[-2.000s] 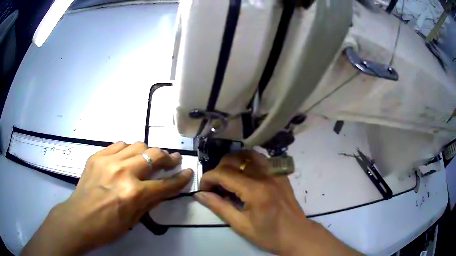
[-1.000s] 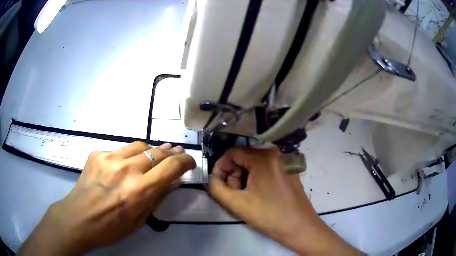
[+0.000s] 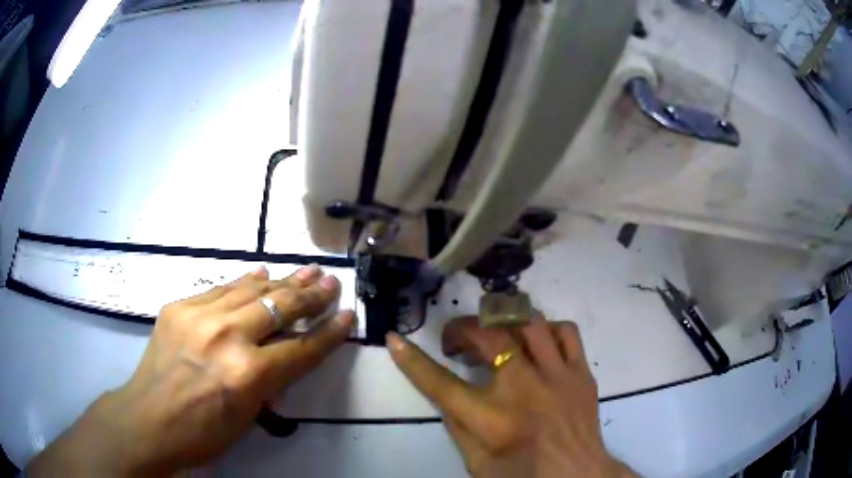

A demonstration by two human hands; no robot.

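Note:
The white strip (image 3: 121, 273) lies on top of the dark fabric strip (image 3: 84, 308), whose dark borders show along both long edges. It runs from the far left to the presser foot (image 3: 372, 280). A short dark end of the fabric shows right of the white strip. My left hand (image 3: 243, 341) lies flat on the strip, fingers near the foot. My right hand (image 3: 509, 383) rests on the machine bed right of the foot, fingers spread, one fingertip at the fabric's dark end. The needle is hidden or too dark to tell.
The sewing machine (image 3: 448, 112) stands over the centre, with a brownish knob (image 3: 504, 308) above my right hand. Thread snips (image 3: 693, 327) lie on the bed at the right. A small dark piece (image 3: 627, 233) lies behind them. A lamp (image 3: 82, 42) glows at top left.
My right hand has moved right, away from the foot, and its fingers have spread. The dark fabric end now shows beside the foot. My left hand still presses on the strip.

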